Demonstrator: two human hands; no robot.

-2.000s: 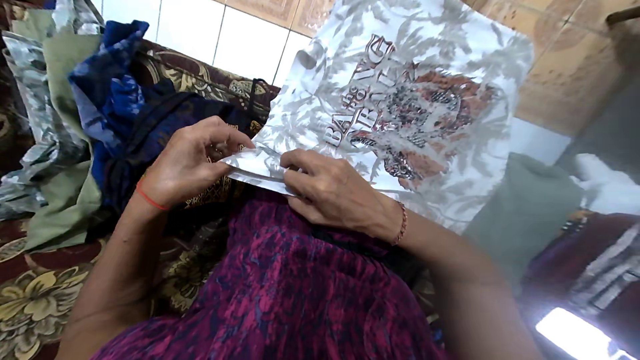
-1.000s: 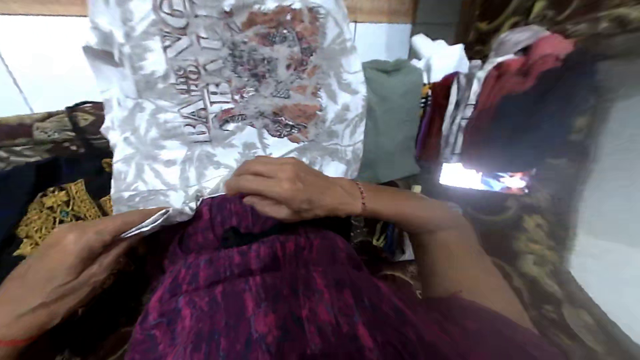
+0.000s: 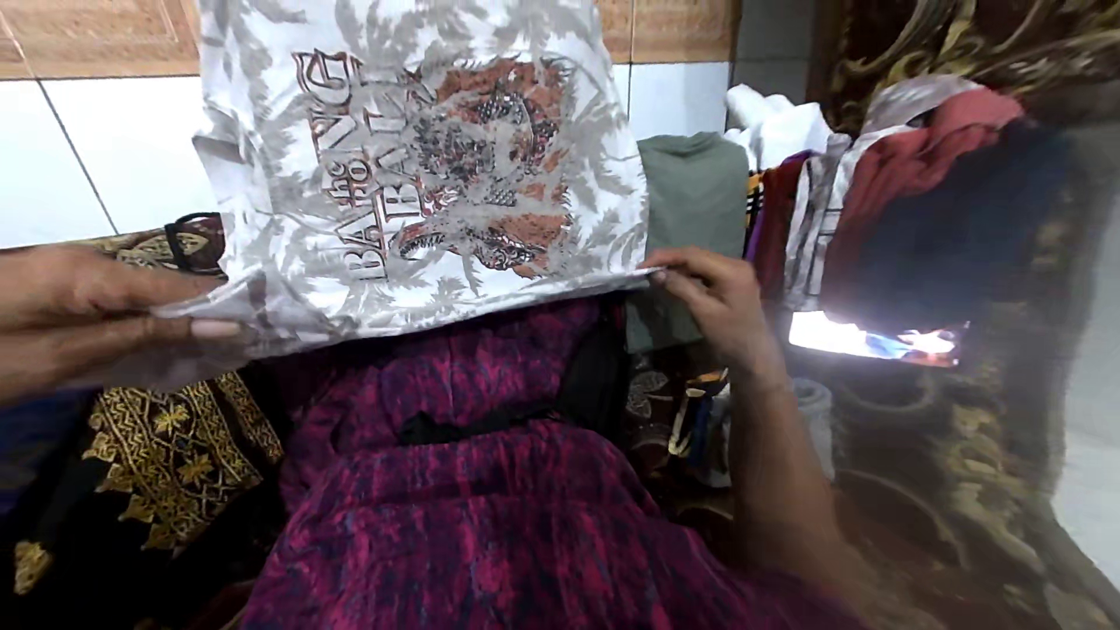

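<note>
A white and grey leaf-patterned shirt [image 3: 490,289] with a brown print and lettering hangs spread out over my lap. My left hand [image 3: 114,319] pinches its lower left corner between thumb and fingers, where the cloth is bunched. At the lower right corner, my right hand [image 3: 713,293] grips the edge between thumb and forefinger. The edge between the two hands is drawn nearly straight. Below it lies the purple and pink patterned clothing [image 3: 472,525] that I wear.
A grey-green folded garment [image 3: 696,192] lies behind my right hand. Beside it stand a row of folded clothes [image 3: 919,210] and a lit screen [image 3: 875,339]. Black cloth with gold embroidery [image 3: 184,455] lies at left. White wall tiles [image 3: 131,149] are behind the shirt.
My right hand has moved right along the shirt's edge to its corner, away from my left hand. The shirt's lower edge is now stretched between them. The view has swung to the right.
</note>
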